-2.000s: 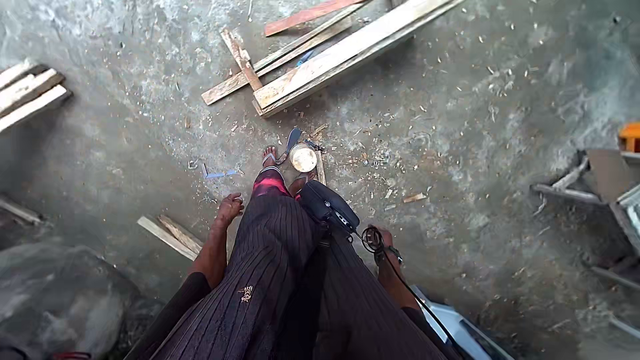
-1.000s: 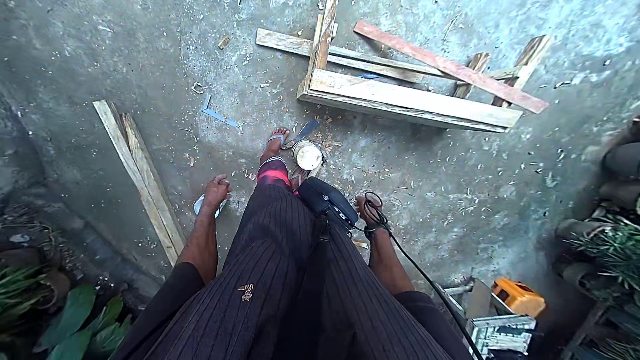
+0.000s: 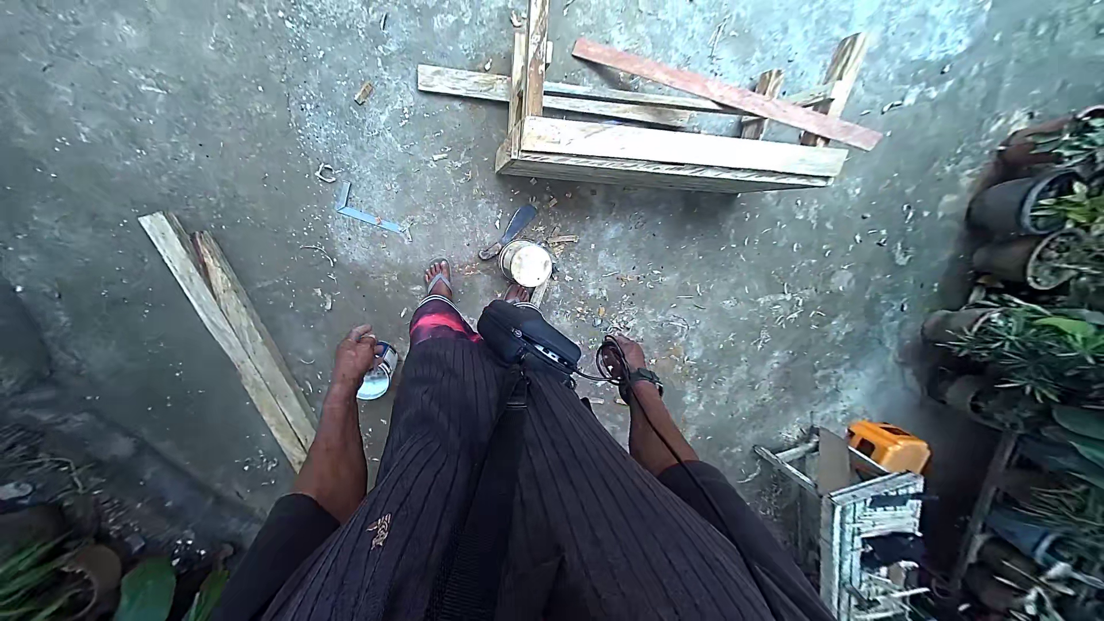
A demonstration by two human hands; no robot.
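Note:
My left hand [image 3: 355, 352] hangs at my left side, fingers partly curled, beside a small open metal can [image 3: 377, 373] with pale contents; whether it grips the can is not clear. At my right side is my right hand [image 3: 624, 355], with a loop of black cable [image 3: 611, 360] across its fingers; its grip is not clear. The cable runs to a black pouch [image 3: 528, 336] at my waist. Near my feet stands a round container with a pale top [image 3: 526, 263], touching or close to a dark-bladed tool [image 3: 517, 224]. A blue metal square [image 3: 366, 216] lies on the floor.
Ahead stands a wooden frame [image 3: 673, 145] with a reddish board [image 3: 724, 90] across it. Two planks [image 3: 233, 328] lie at the left. Potted plants [image 3: 1026, 203] line the right side. An orange case [image 3: 888, 447] sits by a weathered wooden stand [image 3: 871, 517] at lower right.
The view has turned, bringing the potted plants in. The can beside my left hand shows more fully than one second ago. Both hands remain low at my sides.

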